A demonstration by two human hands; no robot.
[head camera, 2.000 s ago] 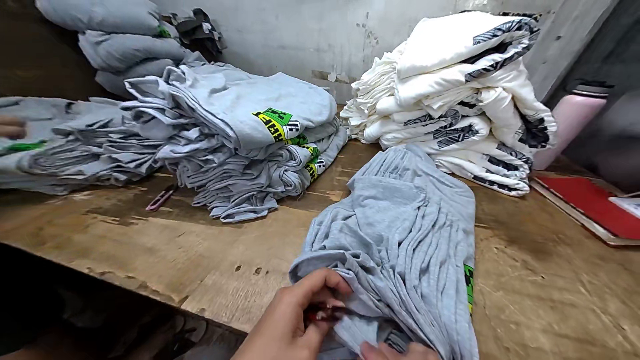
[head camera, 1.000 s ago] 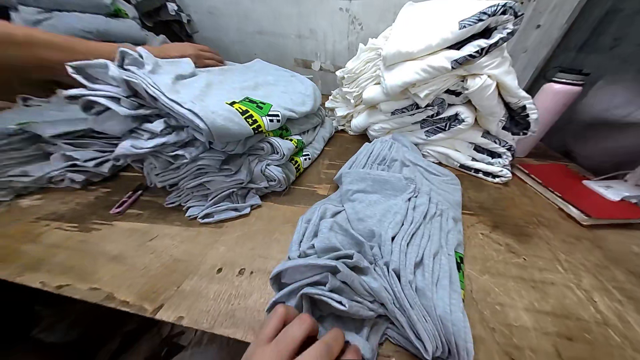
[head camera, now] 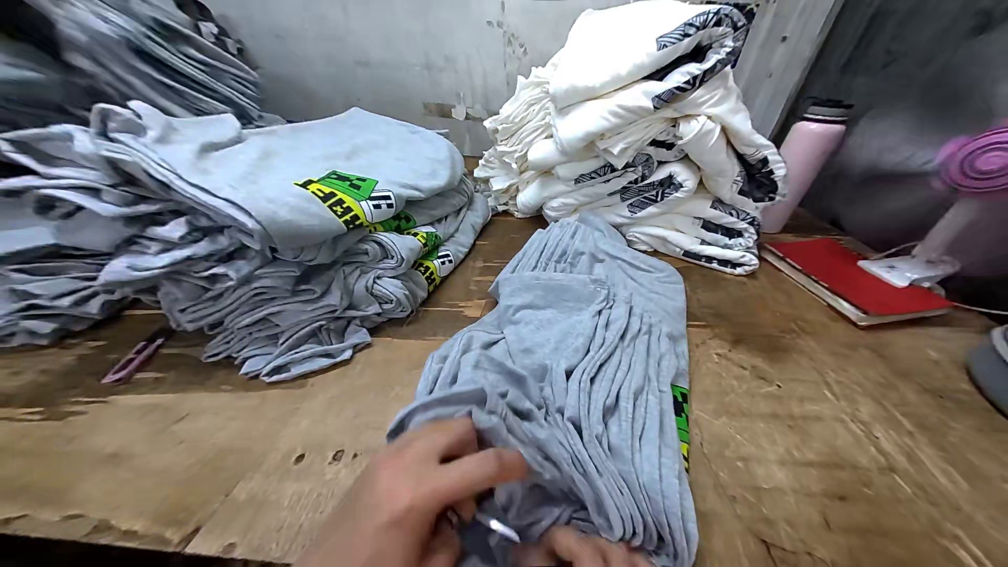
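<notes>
A bundle of gathered light-grey printed fabric pieces (head camera: 583,354) lies on the wooden table in front of me. My left hand (head camera: 425,480) is at the near left end of the bundle, fingers bent; a small whitish pointed thing shows just beside its fingertips, too blurred to name. My right hand (head camera: 583,547) is low at the frame's bottom edge, against the near end of the same fabric and mostly cut off. Whether either hand grips the cloth cannot be told.
Grey printed fabric (head camera: 276,189) is stacked at left, near pink thread snips (head camera: 138,358). White folded fabric (head camera: 630,118) stands at the back. At right are a pink bottle (head camera: 809,161), a red notebook (head camera: 850,276) and a pink fan (head camera: 976,161) on the table (head camera: 827,441).
My right hand, out of view one second ago, is at the bottom edge now. Another person's arm, over the left stack one second ago, is out of view.
</notes>
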